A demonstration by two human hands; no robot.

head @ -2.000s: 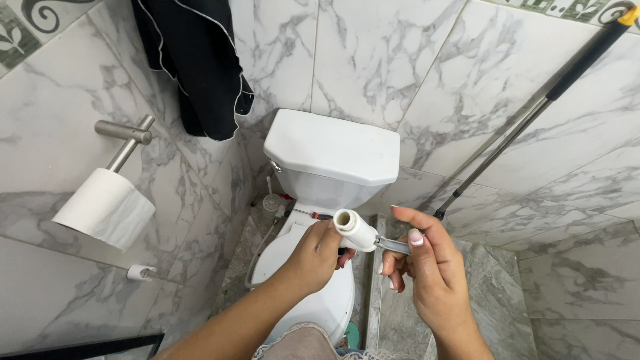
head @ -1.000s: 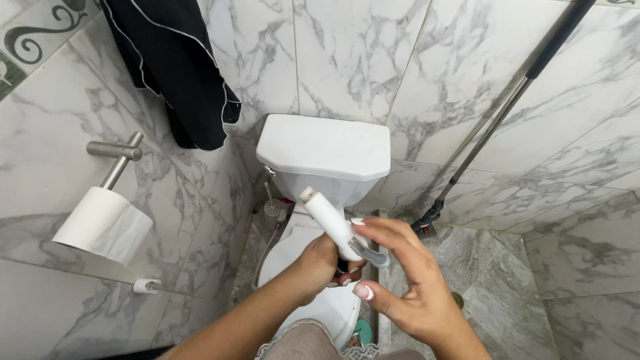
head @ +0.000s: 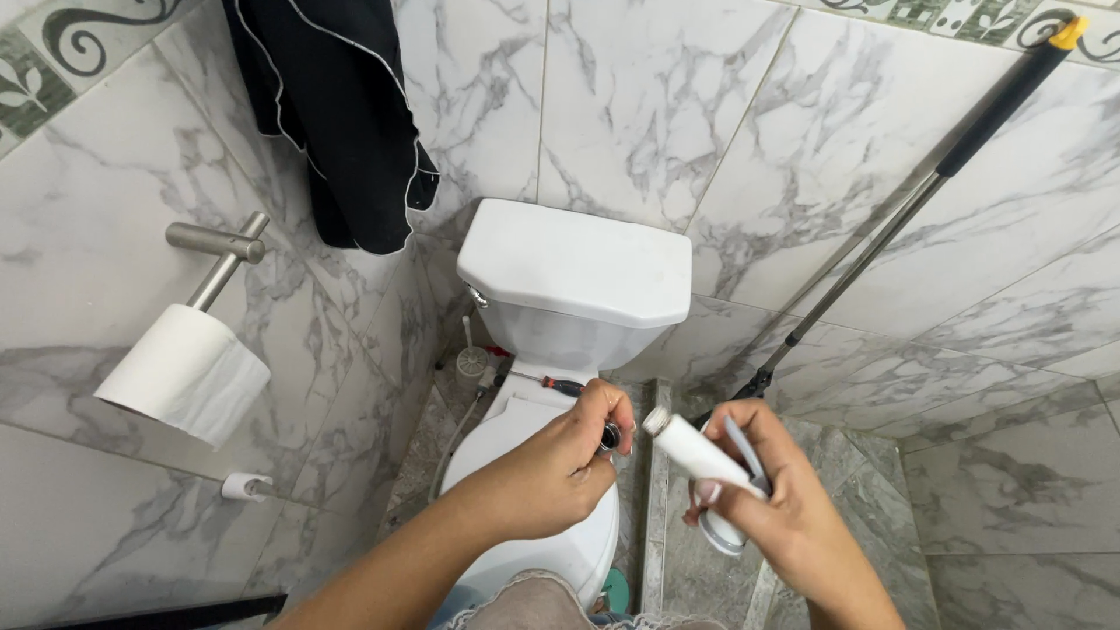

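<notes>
My right hand (head: 752,490) is closed around a white handheld bidet sprayer (head: 700,451) with a grey lever, its threaded end pointing up and to the left. My left hand (head: 582,459) pinches a small dark ring-shaped fitting with a shiny metal rim (head: 610,437), just left of that threaded end and apart from it. Beyond my left fingers a screwdriver with a black and orange handle (head: 562,385) lies at the back of the toilet seat. Below my hands is the closed white toilet lid (head: 542,560).
The toilet tank (head: 573,262) stands ahead. On the left are a toilet paper roll (head: 184,376), a small white wall fitting (head: 245,486) and a hanging black cloth (head: 350,131). A long-handled pole (head: 875,249) leans on the right wall. Behind the toilet stands a toilet brush (head: 472,359).
My hands have moved apart. The sprayer, earlier held by my left hand, is now in my right hand. The dark fitting now shows in my left fingers.
</notes>
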